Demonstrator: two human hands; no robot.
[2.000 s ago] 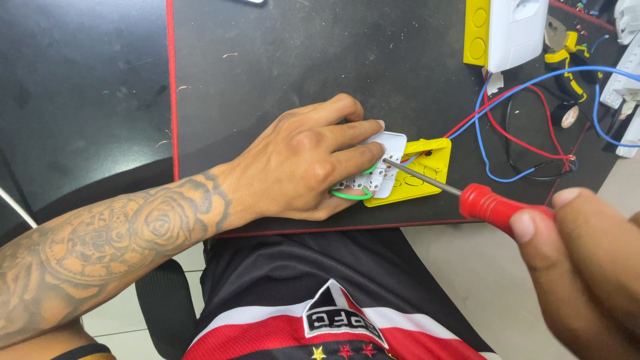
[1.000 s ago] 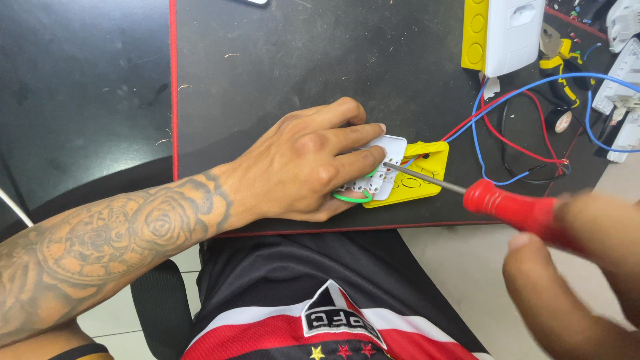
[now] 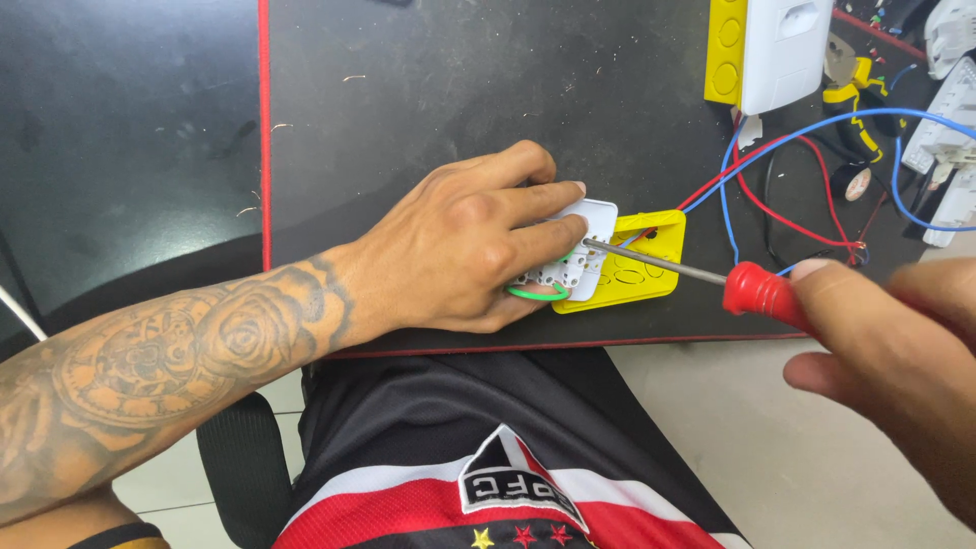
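My left hand [image 3: 488,236] is closed on a white electrical faceplate [image 3: 602,217] with terminals on its back, near the desk's front edge. A green wire [image 3: 537,295] loops out beside the fingers. Under the faceplate's right part lies a yellow plastic wall box [image 3: 648,286], tilted, with red and blue wires running from its upper corner. At the right, my right hand [image 3: 877,343] holds a screwdriver [image 3: 762,293] with a red handle. Its steel shaft points left, and the tip meets the terminals close to my left fingertips. The fingers hide part of the faceplate.
A second yellow box with a white socket cover [image 3: 785,57] stands at the back right. Beside it lie yellow-and-black pliers [image 3: 854,99], a roll of black tape [image 3: 852,181], loose red wire [image 3: 827,164], blue wire [image 3: 846,114] and white plastic parts [image 3: 942,122]. The desk mat [image 3: 427,91] bears small scraps.
My right hand has shifted its fingers about the red screwdriver handle. The tip remains at the terminals, and my left hand keeps its hold on the faceplate.
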